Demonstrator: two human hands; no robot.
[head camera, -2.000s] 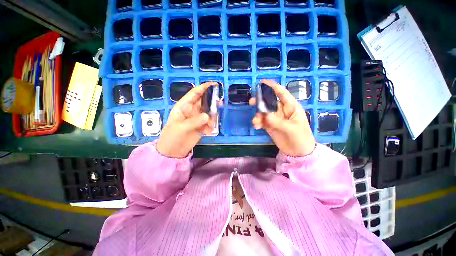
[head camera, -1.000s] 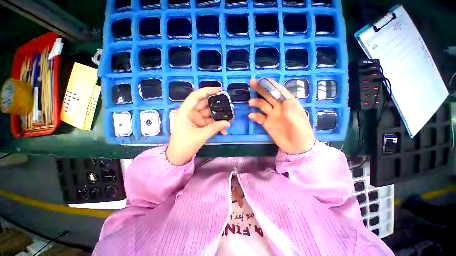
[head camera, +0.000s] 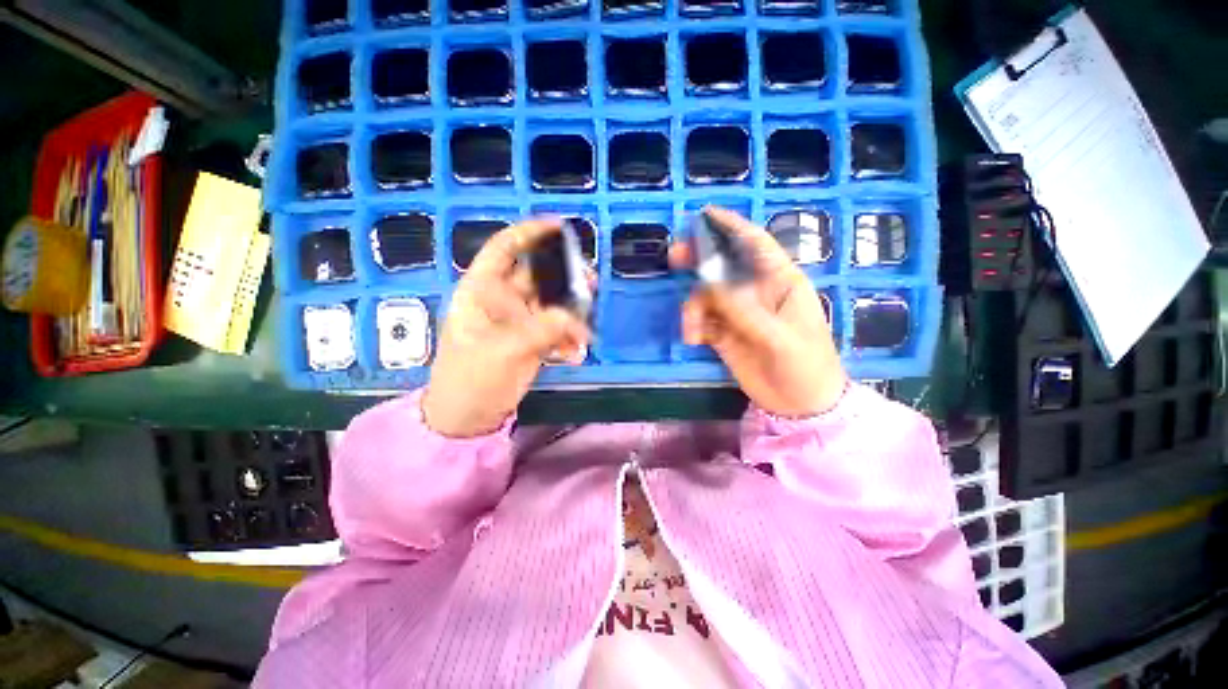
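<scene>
My left hand (head camera: 488, 330) holds a smartwatch (head camera: 554, 268) without a strap between thumb and fingers, tilted on edge and blurred. My right hand (head camera: 777, 330) holds another smartwatch (head camera: 723, 250), also tilted and blurred. Both hands are over the near rows of the blue tray (head camera: 644, 376). Its pockets hold rows of dark-faced watches. In the nearest row, two watches at the left lie with pale backs up (head camera: 403, 333). A pocket between my hands shows bare blue. My hands hide the pockets beneath them.
A red basket (head camera: 45, 296) of sticks, a yellow tape roll (head camera: 49, 263) and a yellow pad (head camera: 216, 263) are left. A black block (head camera: 998, 222), clipboard (head camera: 1107, 189), black tray (head camera: 1112, 458) and white tray (head camera: 1045, 572) are right. Another black tray (head camera: 229, 487) is lower left.
My left hand has turned its watch from face visible to on edge and moved slightly left. My right hand has turned its watch more upright, its fingers closing in around it.
</scene>
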